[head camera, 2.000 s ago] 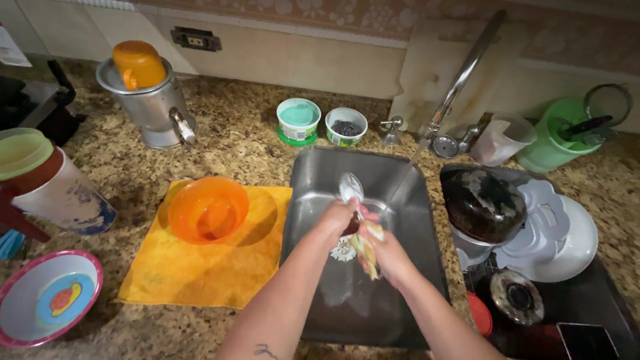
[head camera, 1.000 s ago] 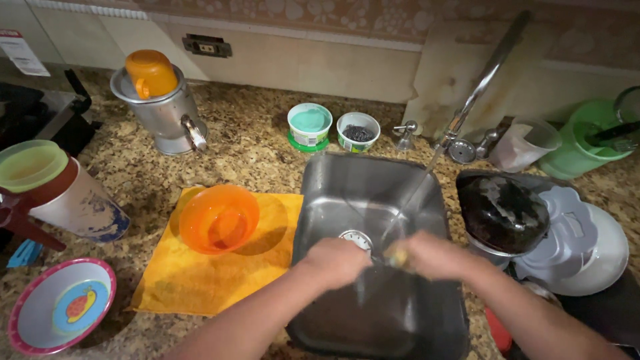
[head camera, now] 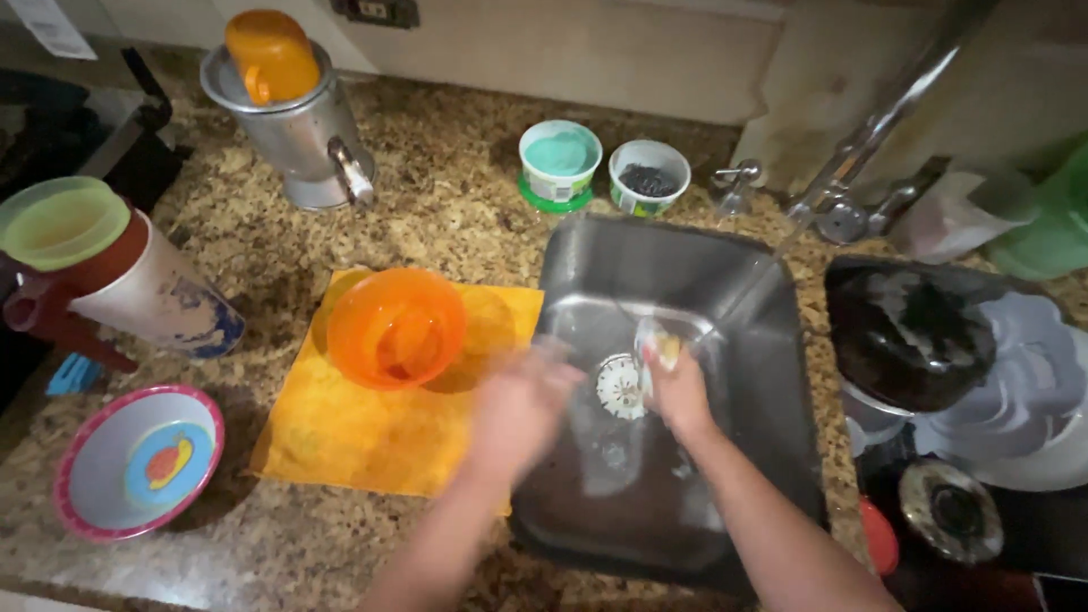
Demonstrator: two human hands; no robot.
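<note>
My left hand (head camera: 527, 399) is blurred over the right part of the orange cloth (head camera: 365, 450) and the left rim of the metal sink (head camera: 731, 527); whether it holds anything cannot be told. An orange plastic bowl (head camera: 398, 327) rests on the cloth, to the left of that hand. Inside the sink, my right hand (head camera: 680, 387) holds a pale yellowish thing, perhaps a sponge (head camera: 667, 348), with something clear or whitish beside it. Just left of it is the white drain strainer (head camera: 622, 387). A thin stream of water runs from the faucet (head camera: 884, 119) into the sink.
Two small tubs (head camera: 561, 166) stand behind the sink. Dishes and a dark pot (head camera: 909, 340) crowd the right side. At left are a pink-rimmed bowl (head camera: 140, 463), a pitcher (head camera: 161, 289) and a metal appliance (head camera: 297, 136) topped by an orange cup (head camera: 272, 55).
My hands were together over the sink before; now they are apart. My left hand has moved left to the cloth's edge, while my right hand stays in the sink.
</note>
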